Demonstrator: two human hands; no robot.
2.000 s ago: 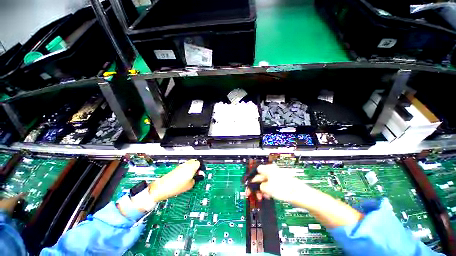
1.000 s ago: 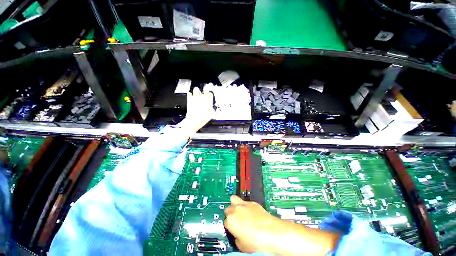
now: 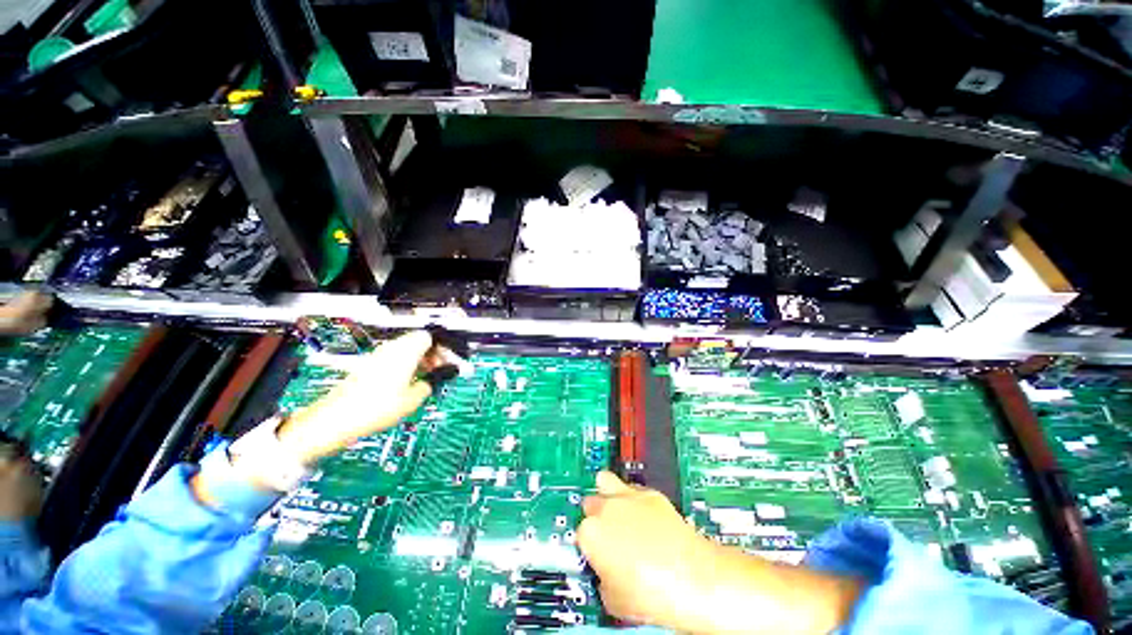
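Observation:
A green circuit board [image 3: 497, 496] lies in its pallet, whose reddish-brown bar [image 3: 632, 416] runs along the right side. My left hand [image 3: 387, 387] is over the board's upper part, with black finger covers on the fingertips and a small white connector [image 3: 454, 361] between them. My right hand [image 3: 646, 540] rests at the board's right edge by the bar, fingers curled; its fingertips are hidden, so I cannot tell if it holds anything. White connectors [image 3: 576, 244] are heaped in the middle bin.
Grey components [image 3: 705, 241] and blue components [image 3: 703, 305] fill bins to the right. A white carton [image 3: 1006, 279] stands at the shelf's right end. A second board [image 3: 807, 459] lies right. Another person's hand [image 3: 22, 313] shows at the left edge.
My left hand went from the board to the white connector bin, then back down to the board with a white piece. My right hand moved down and nearer along the bar, then stayed.

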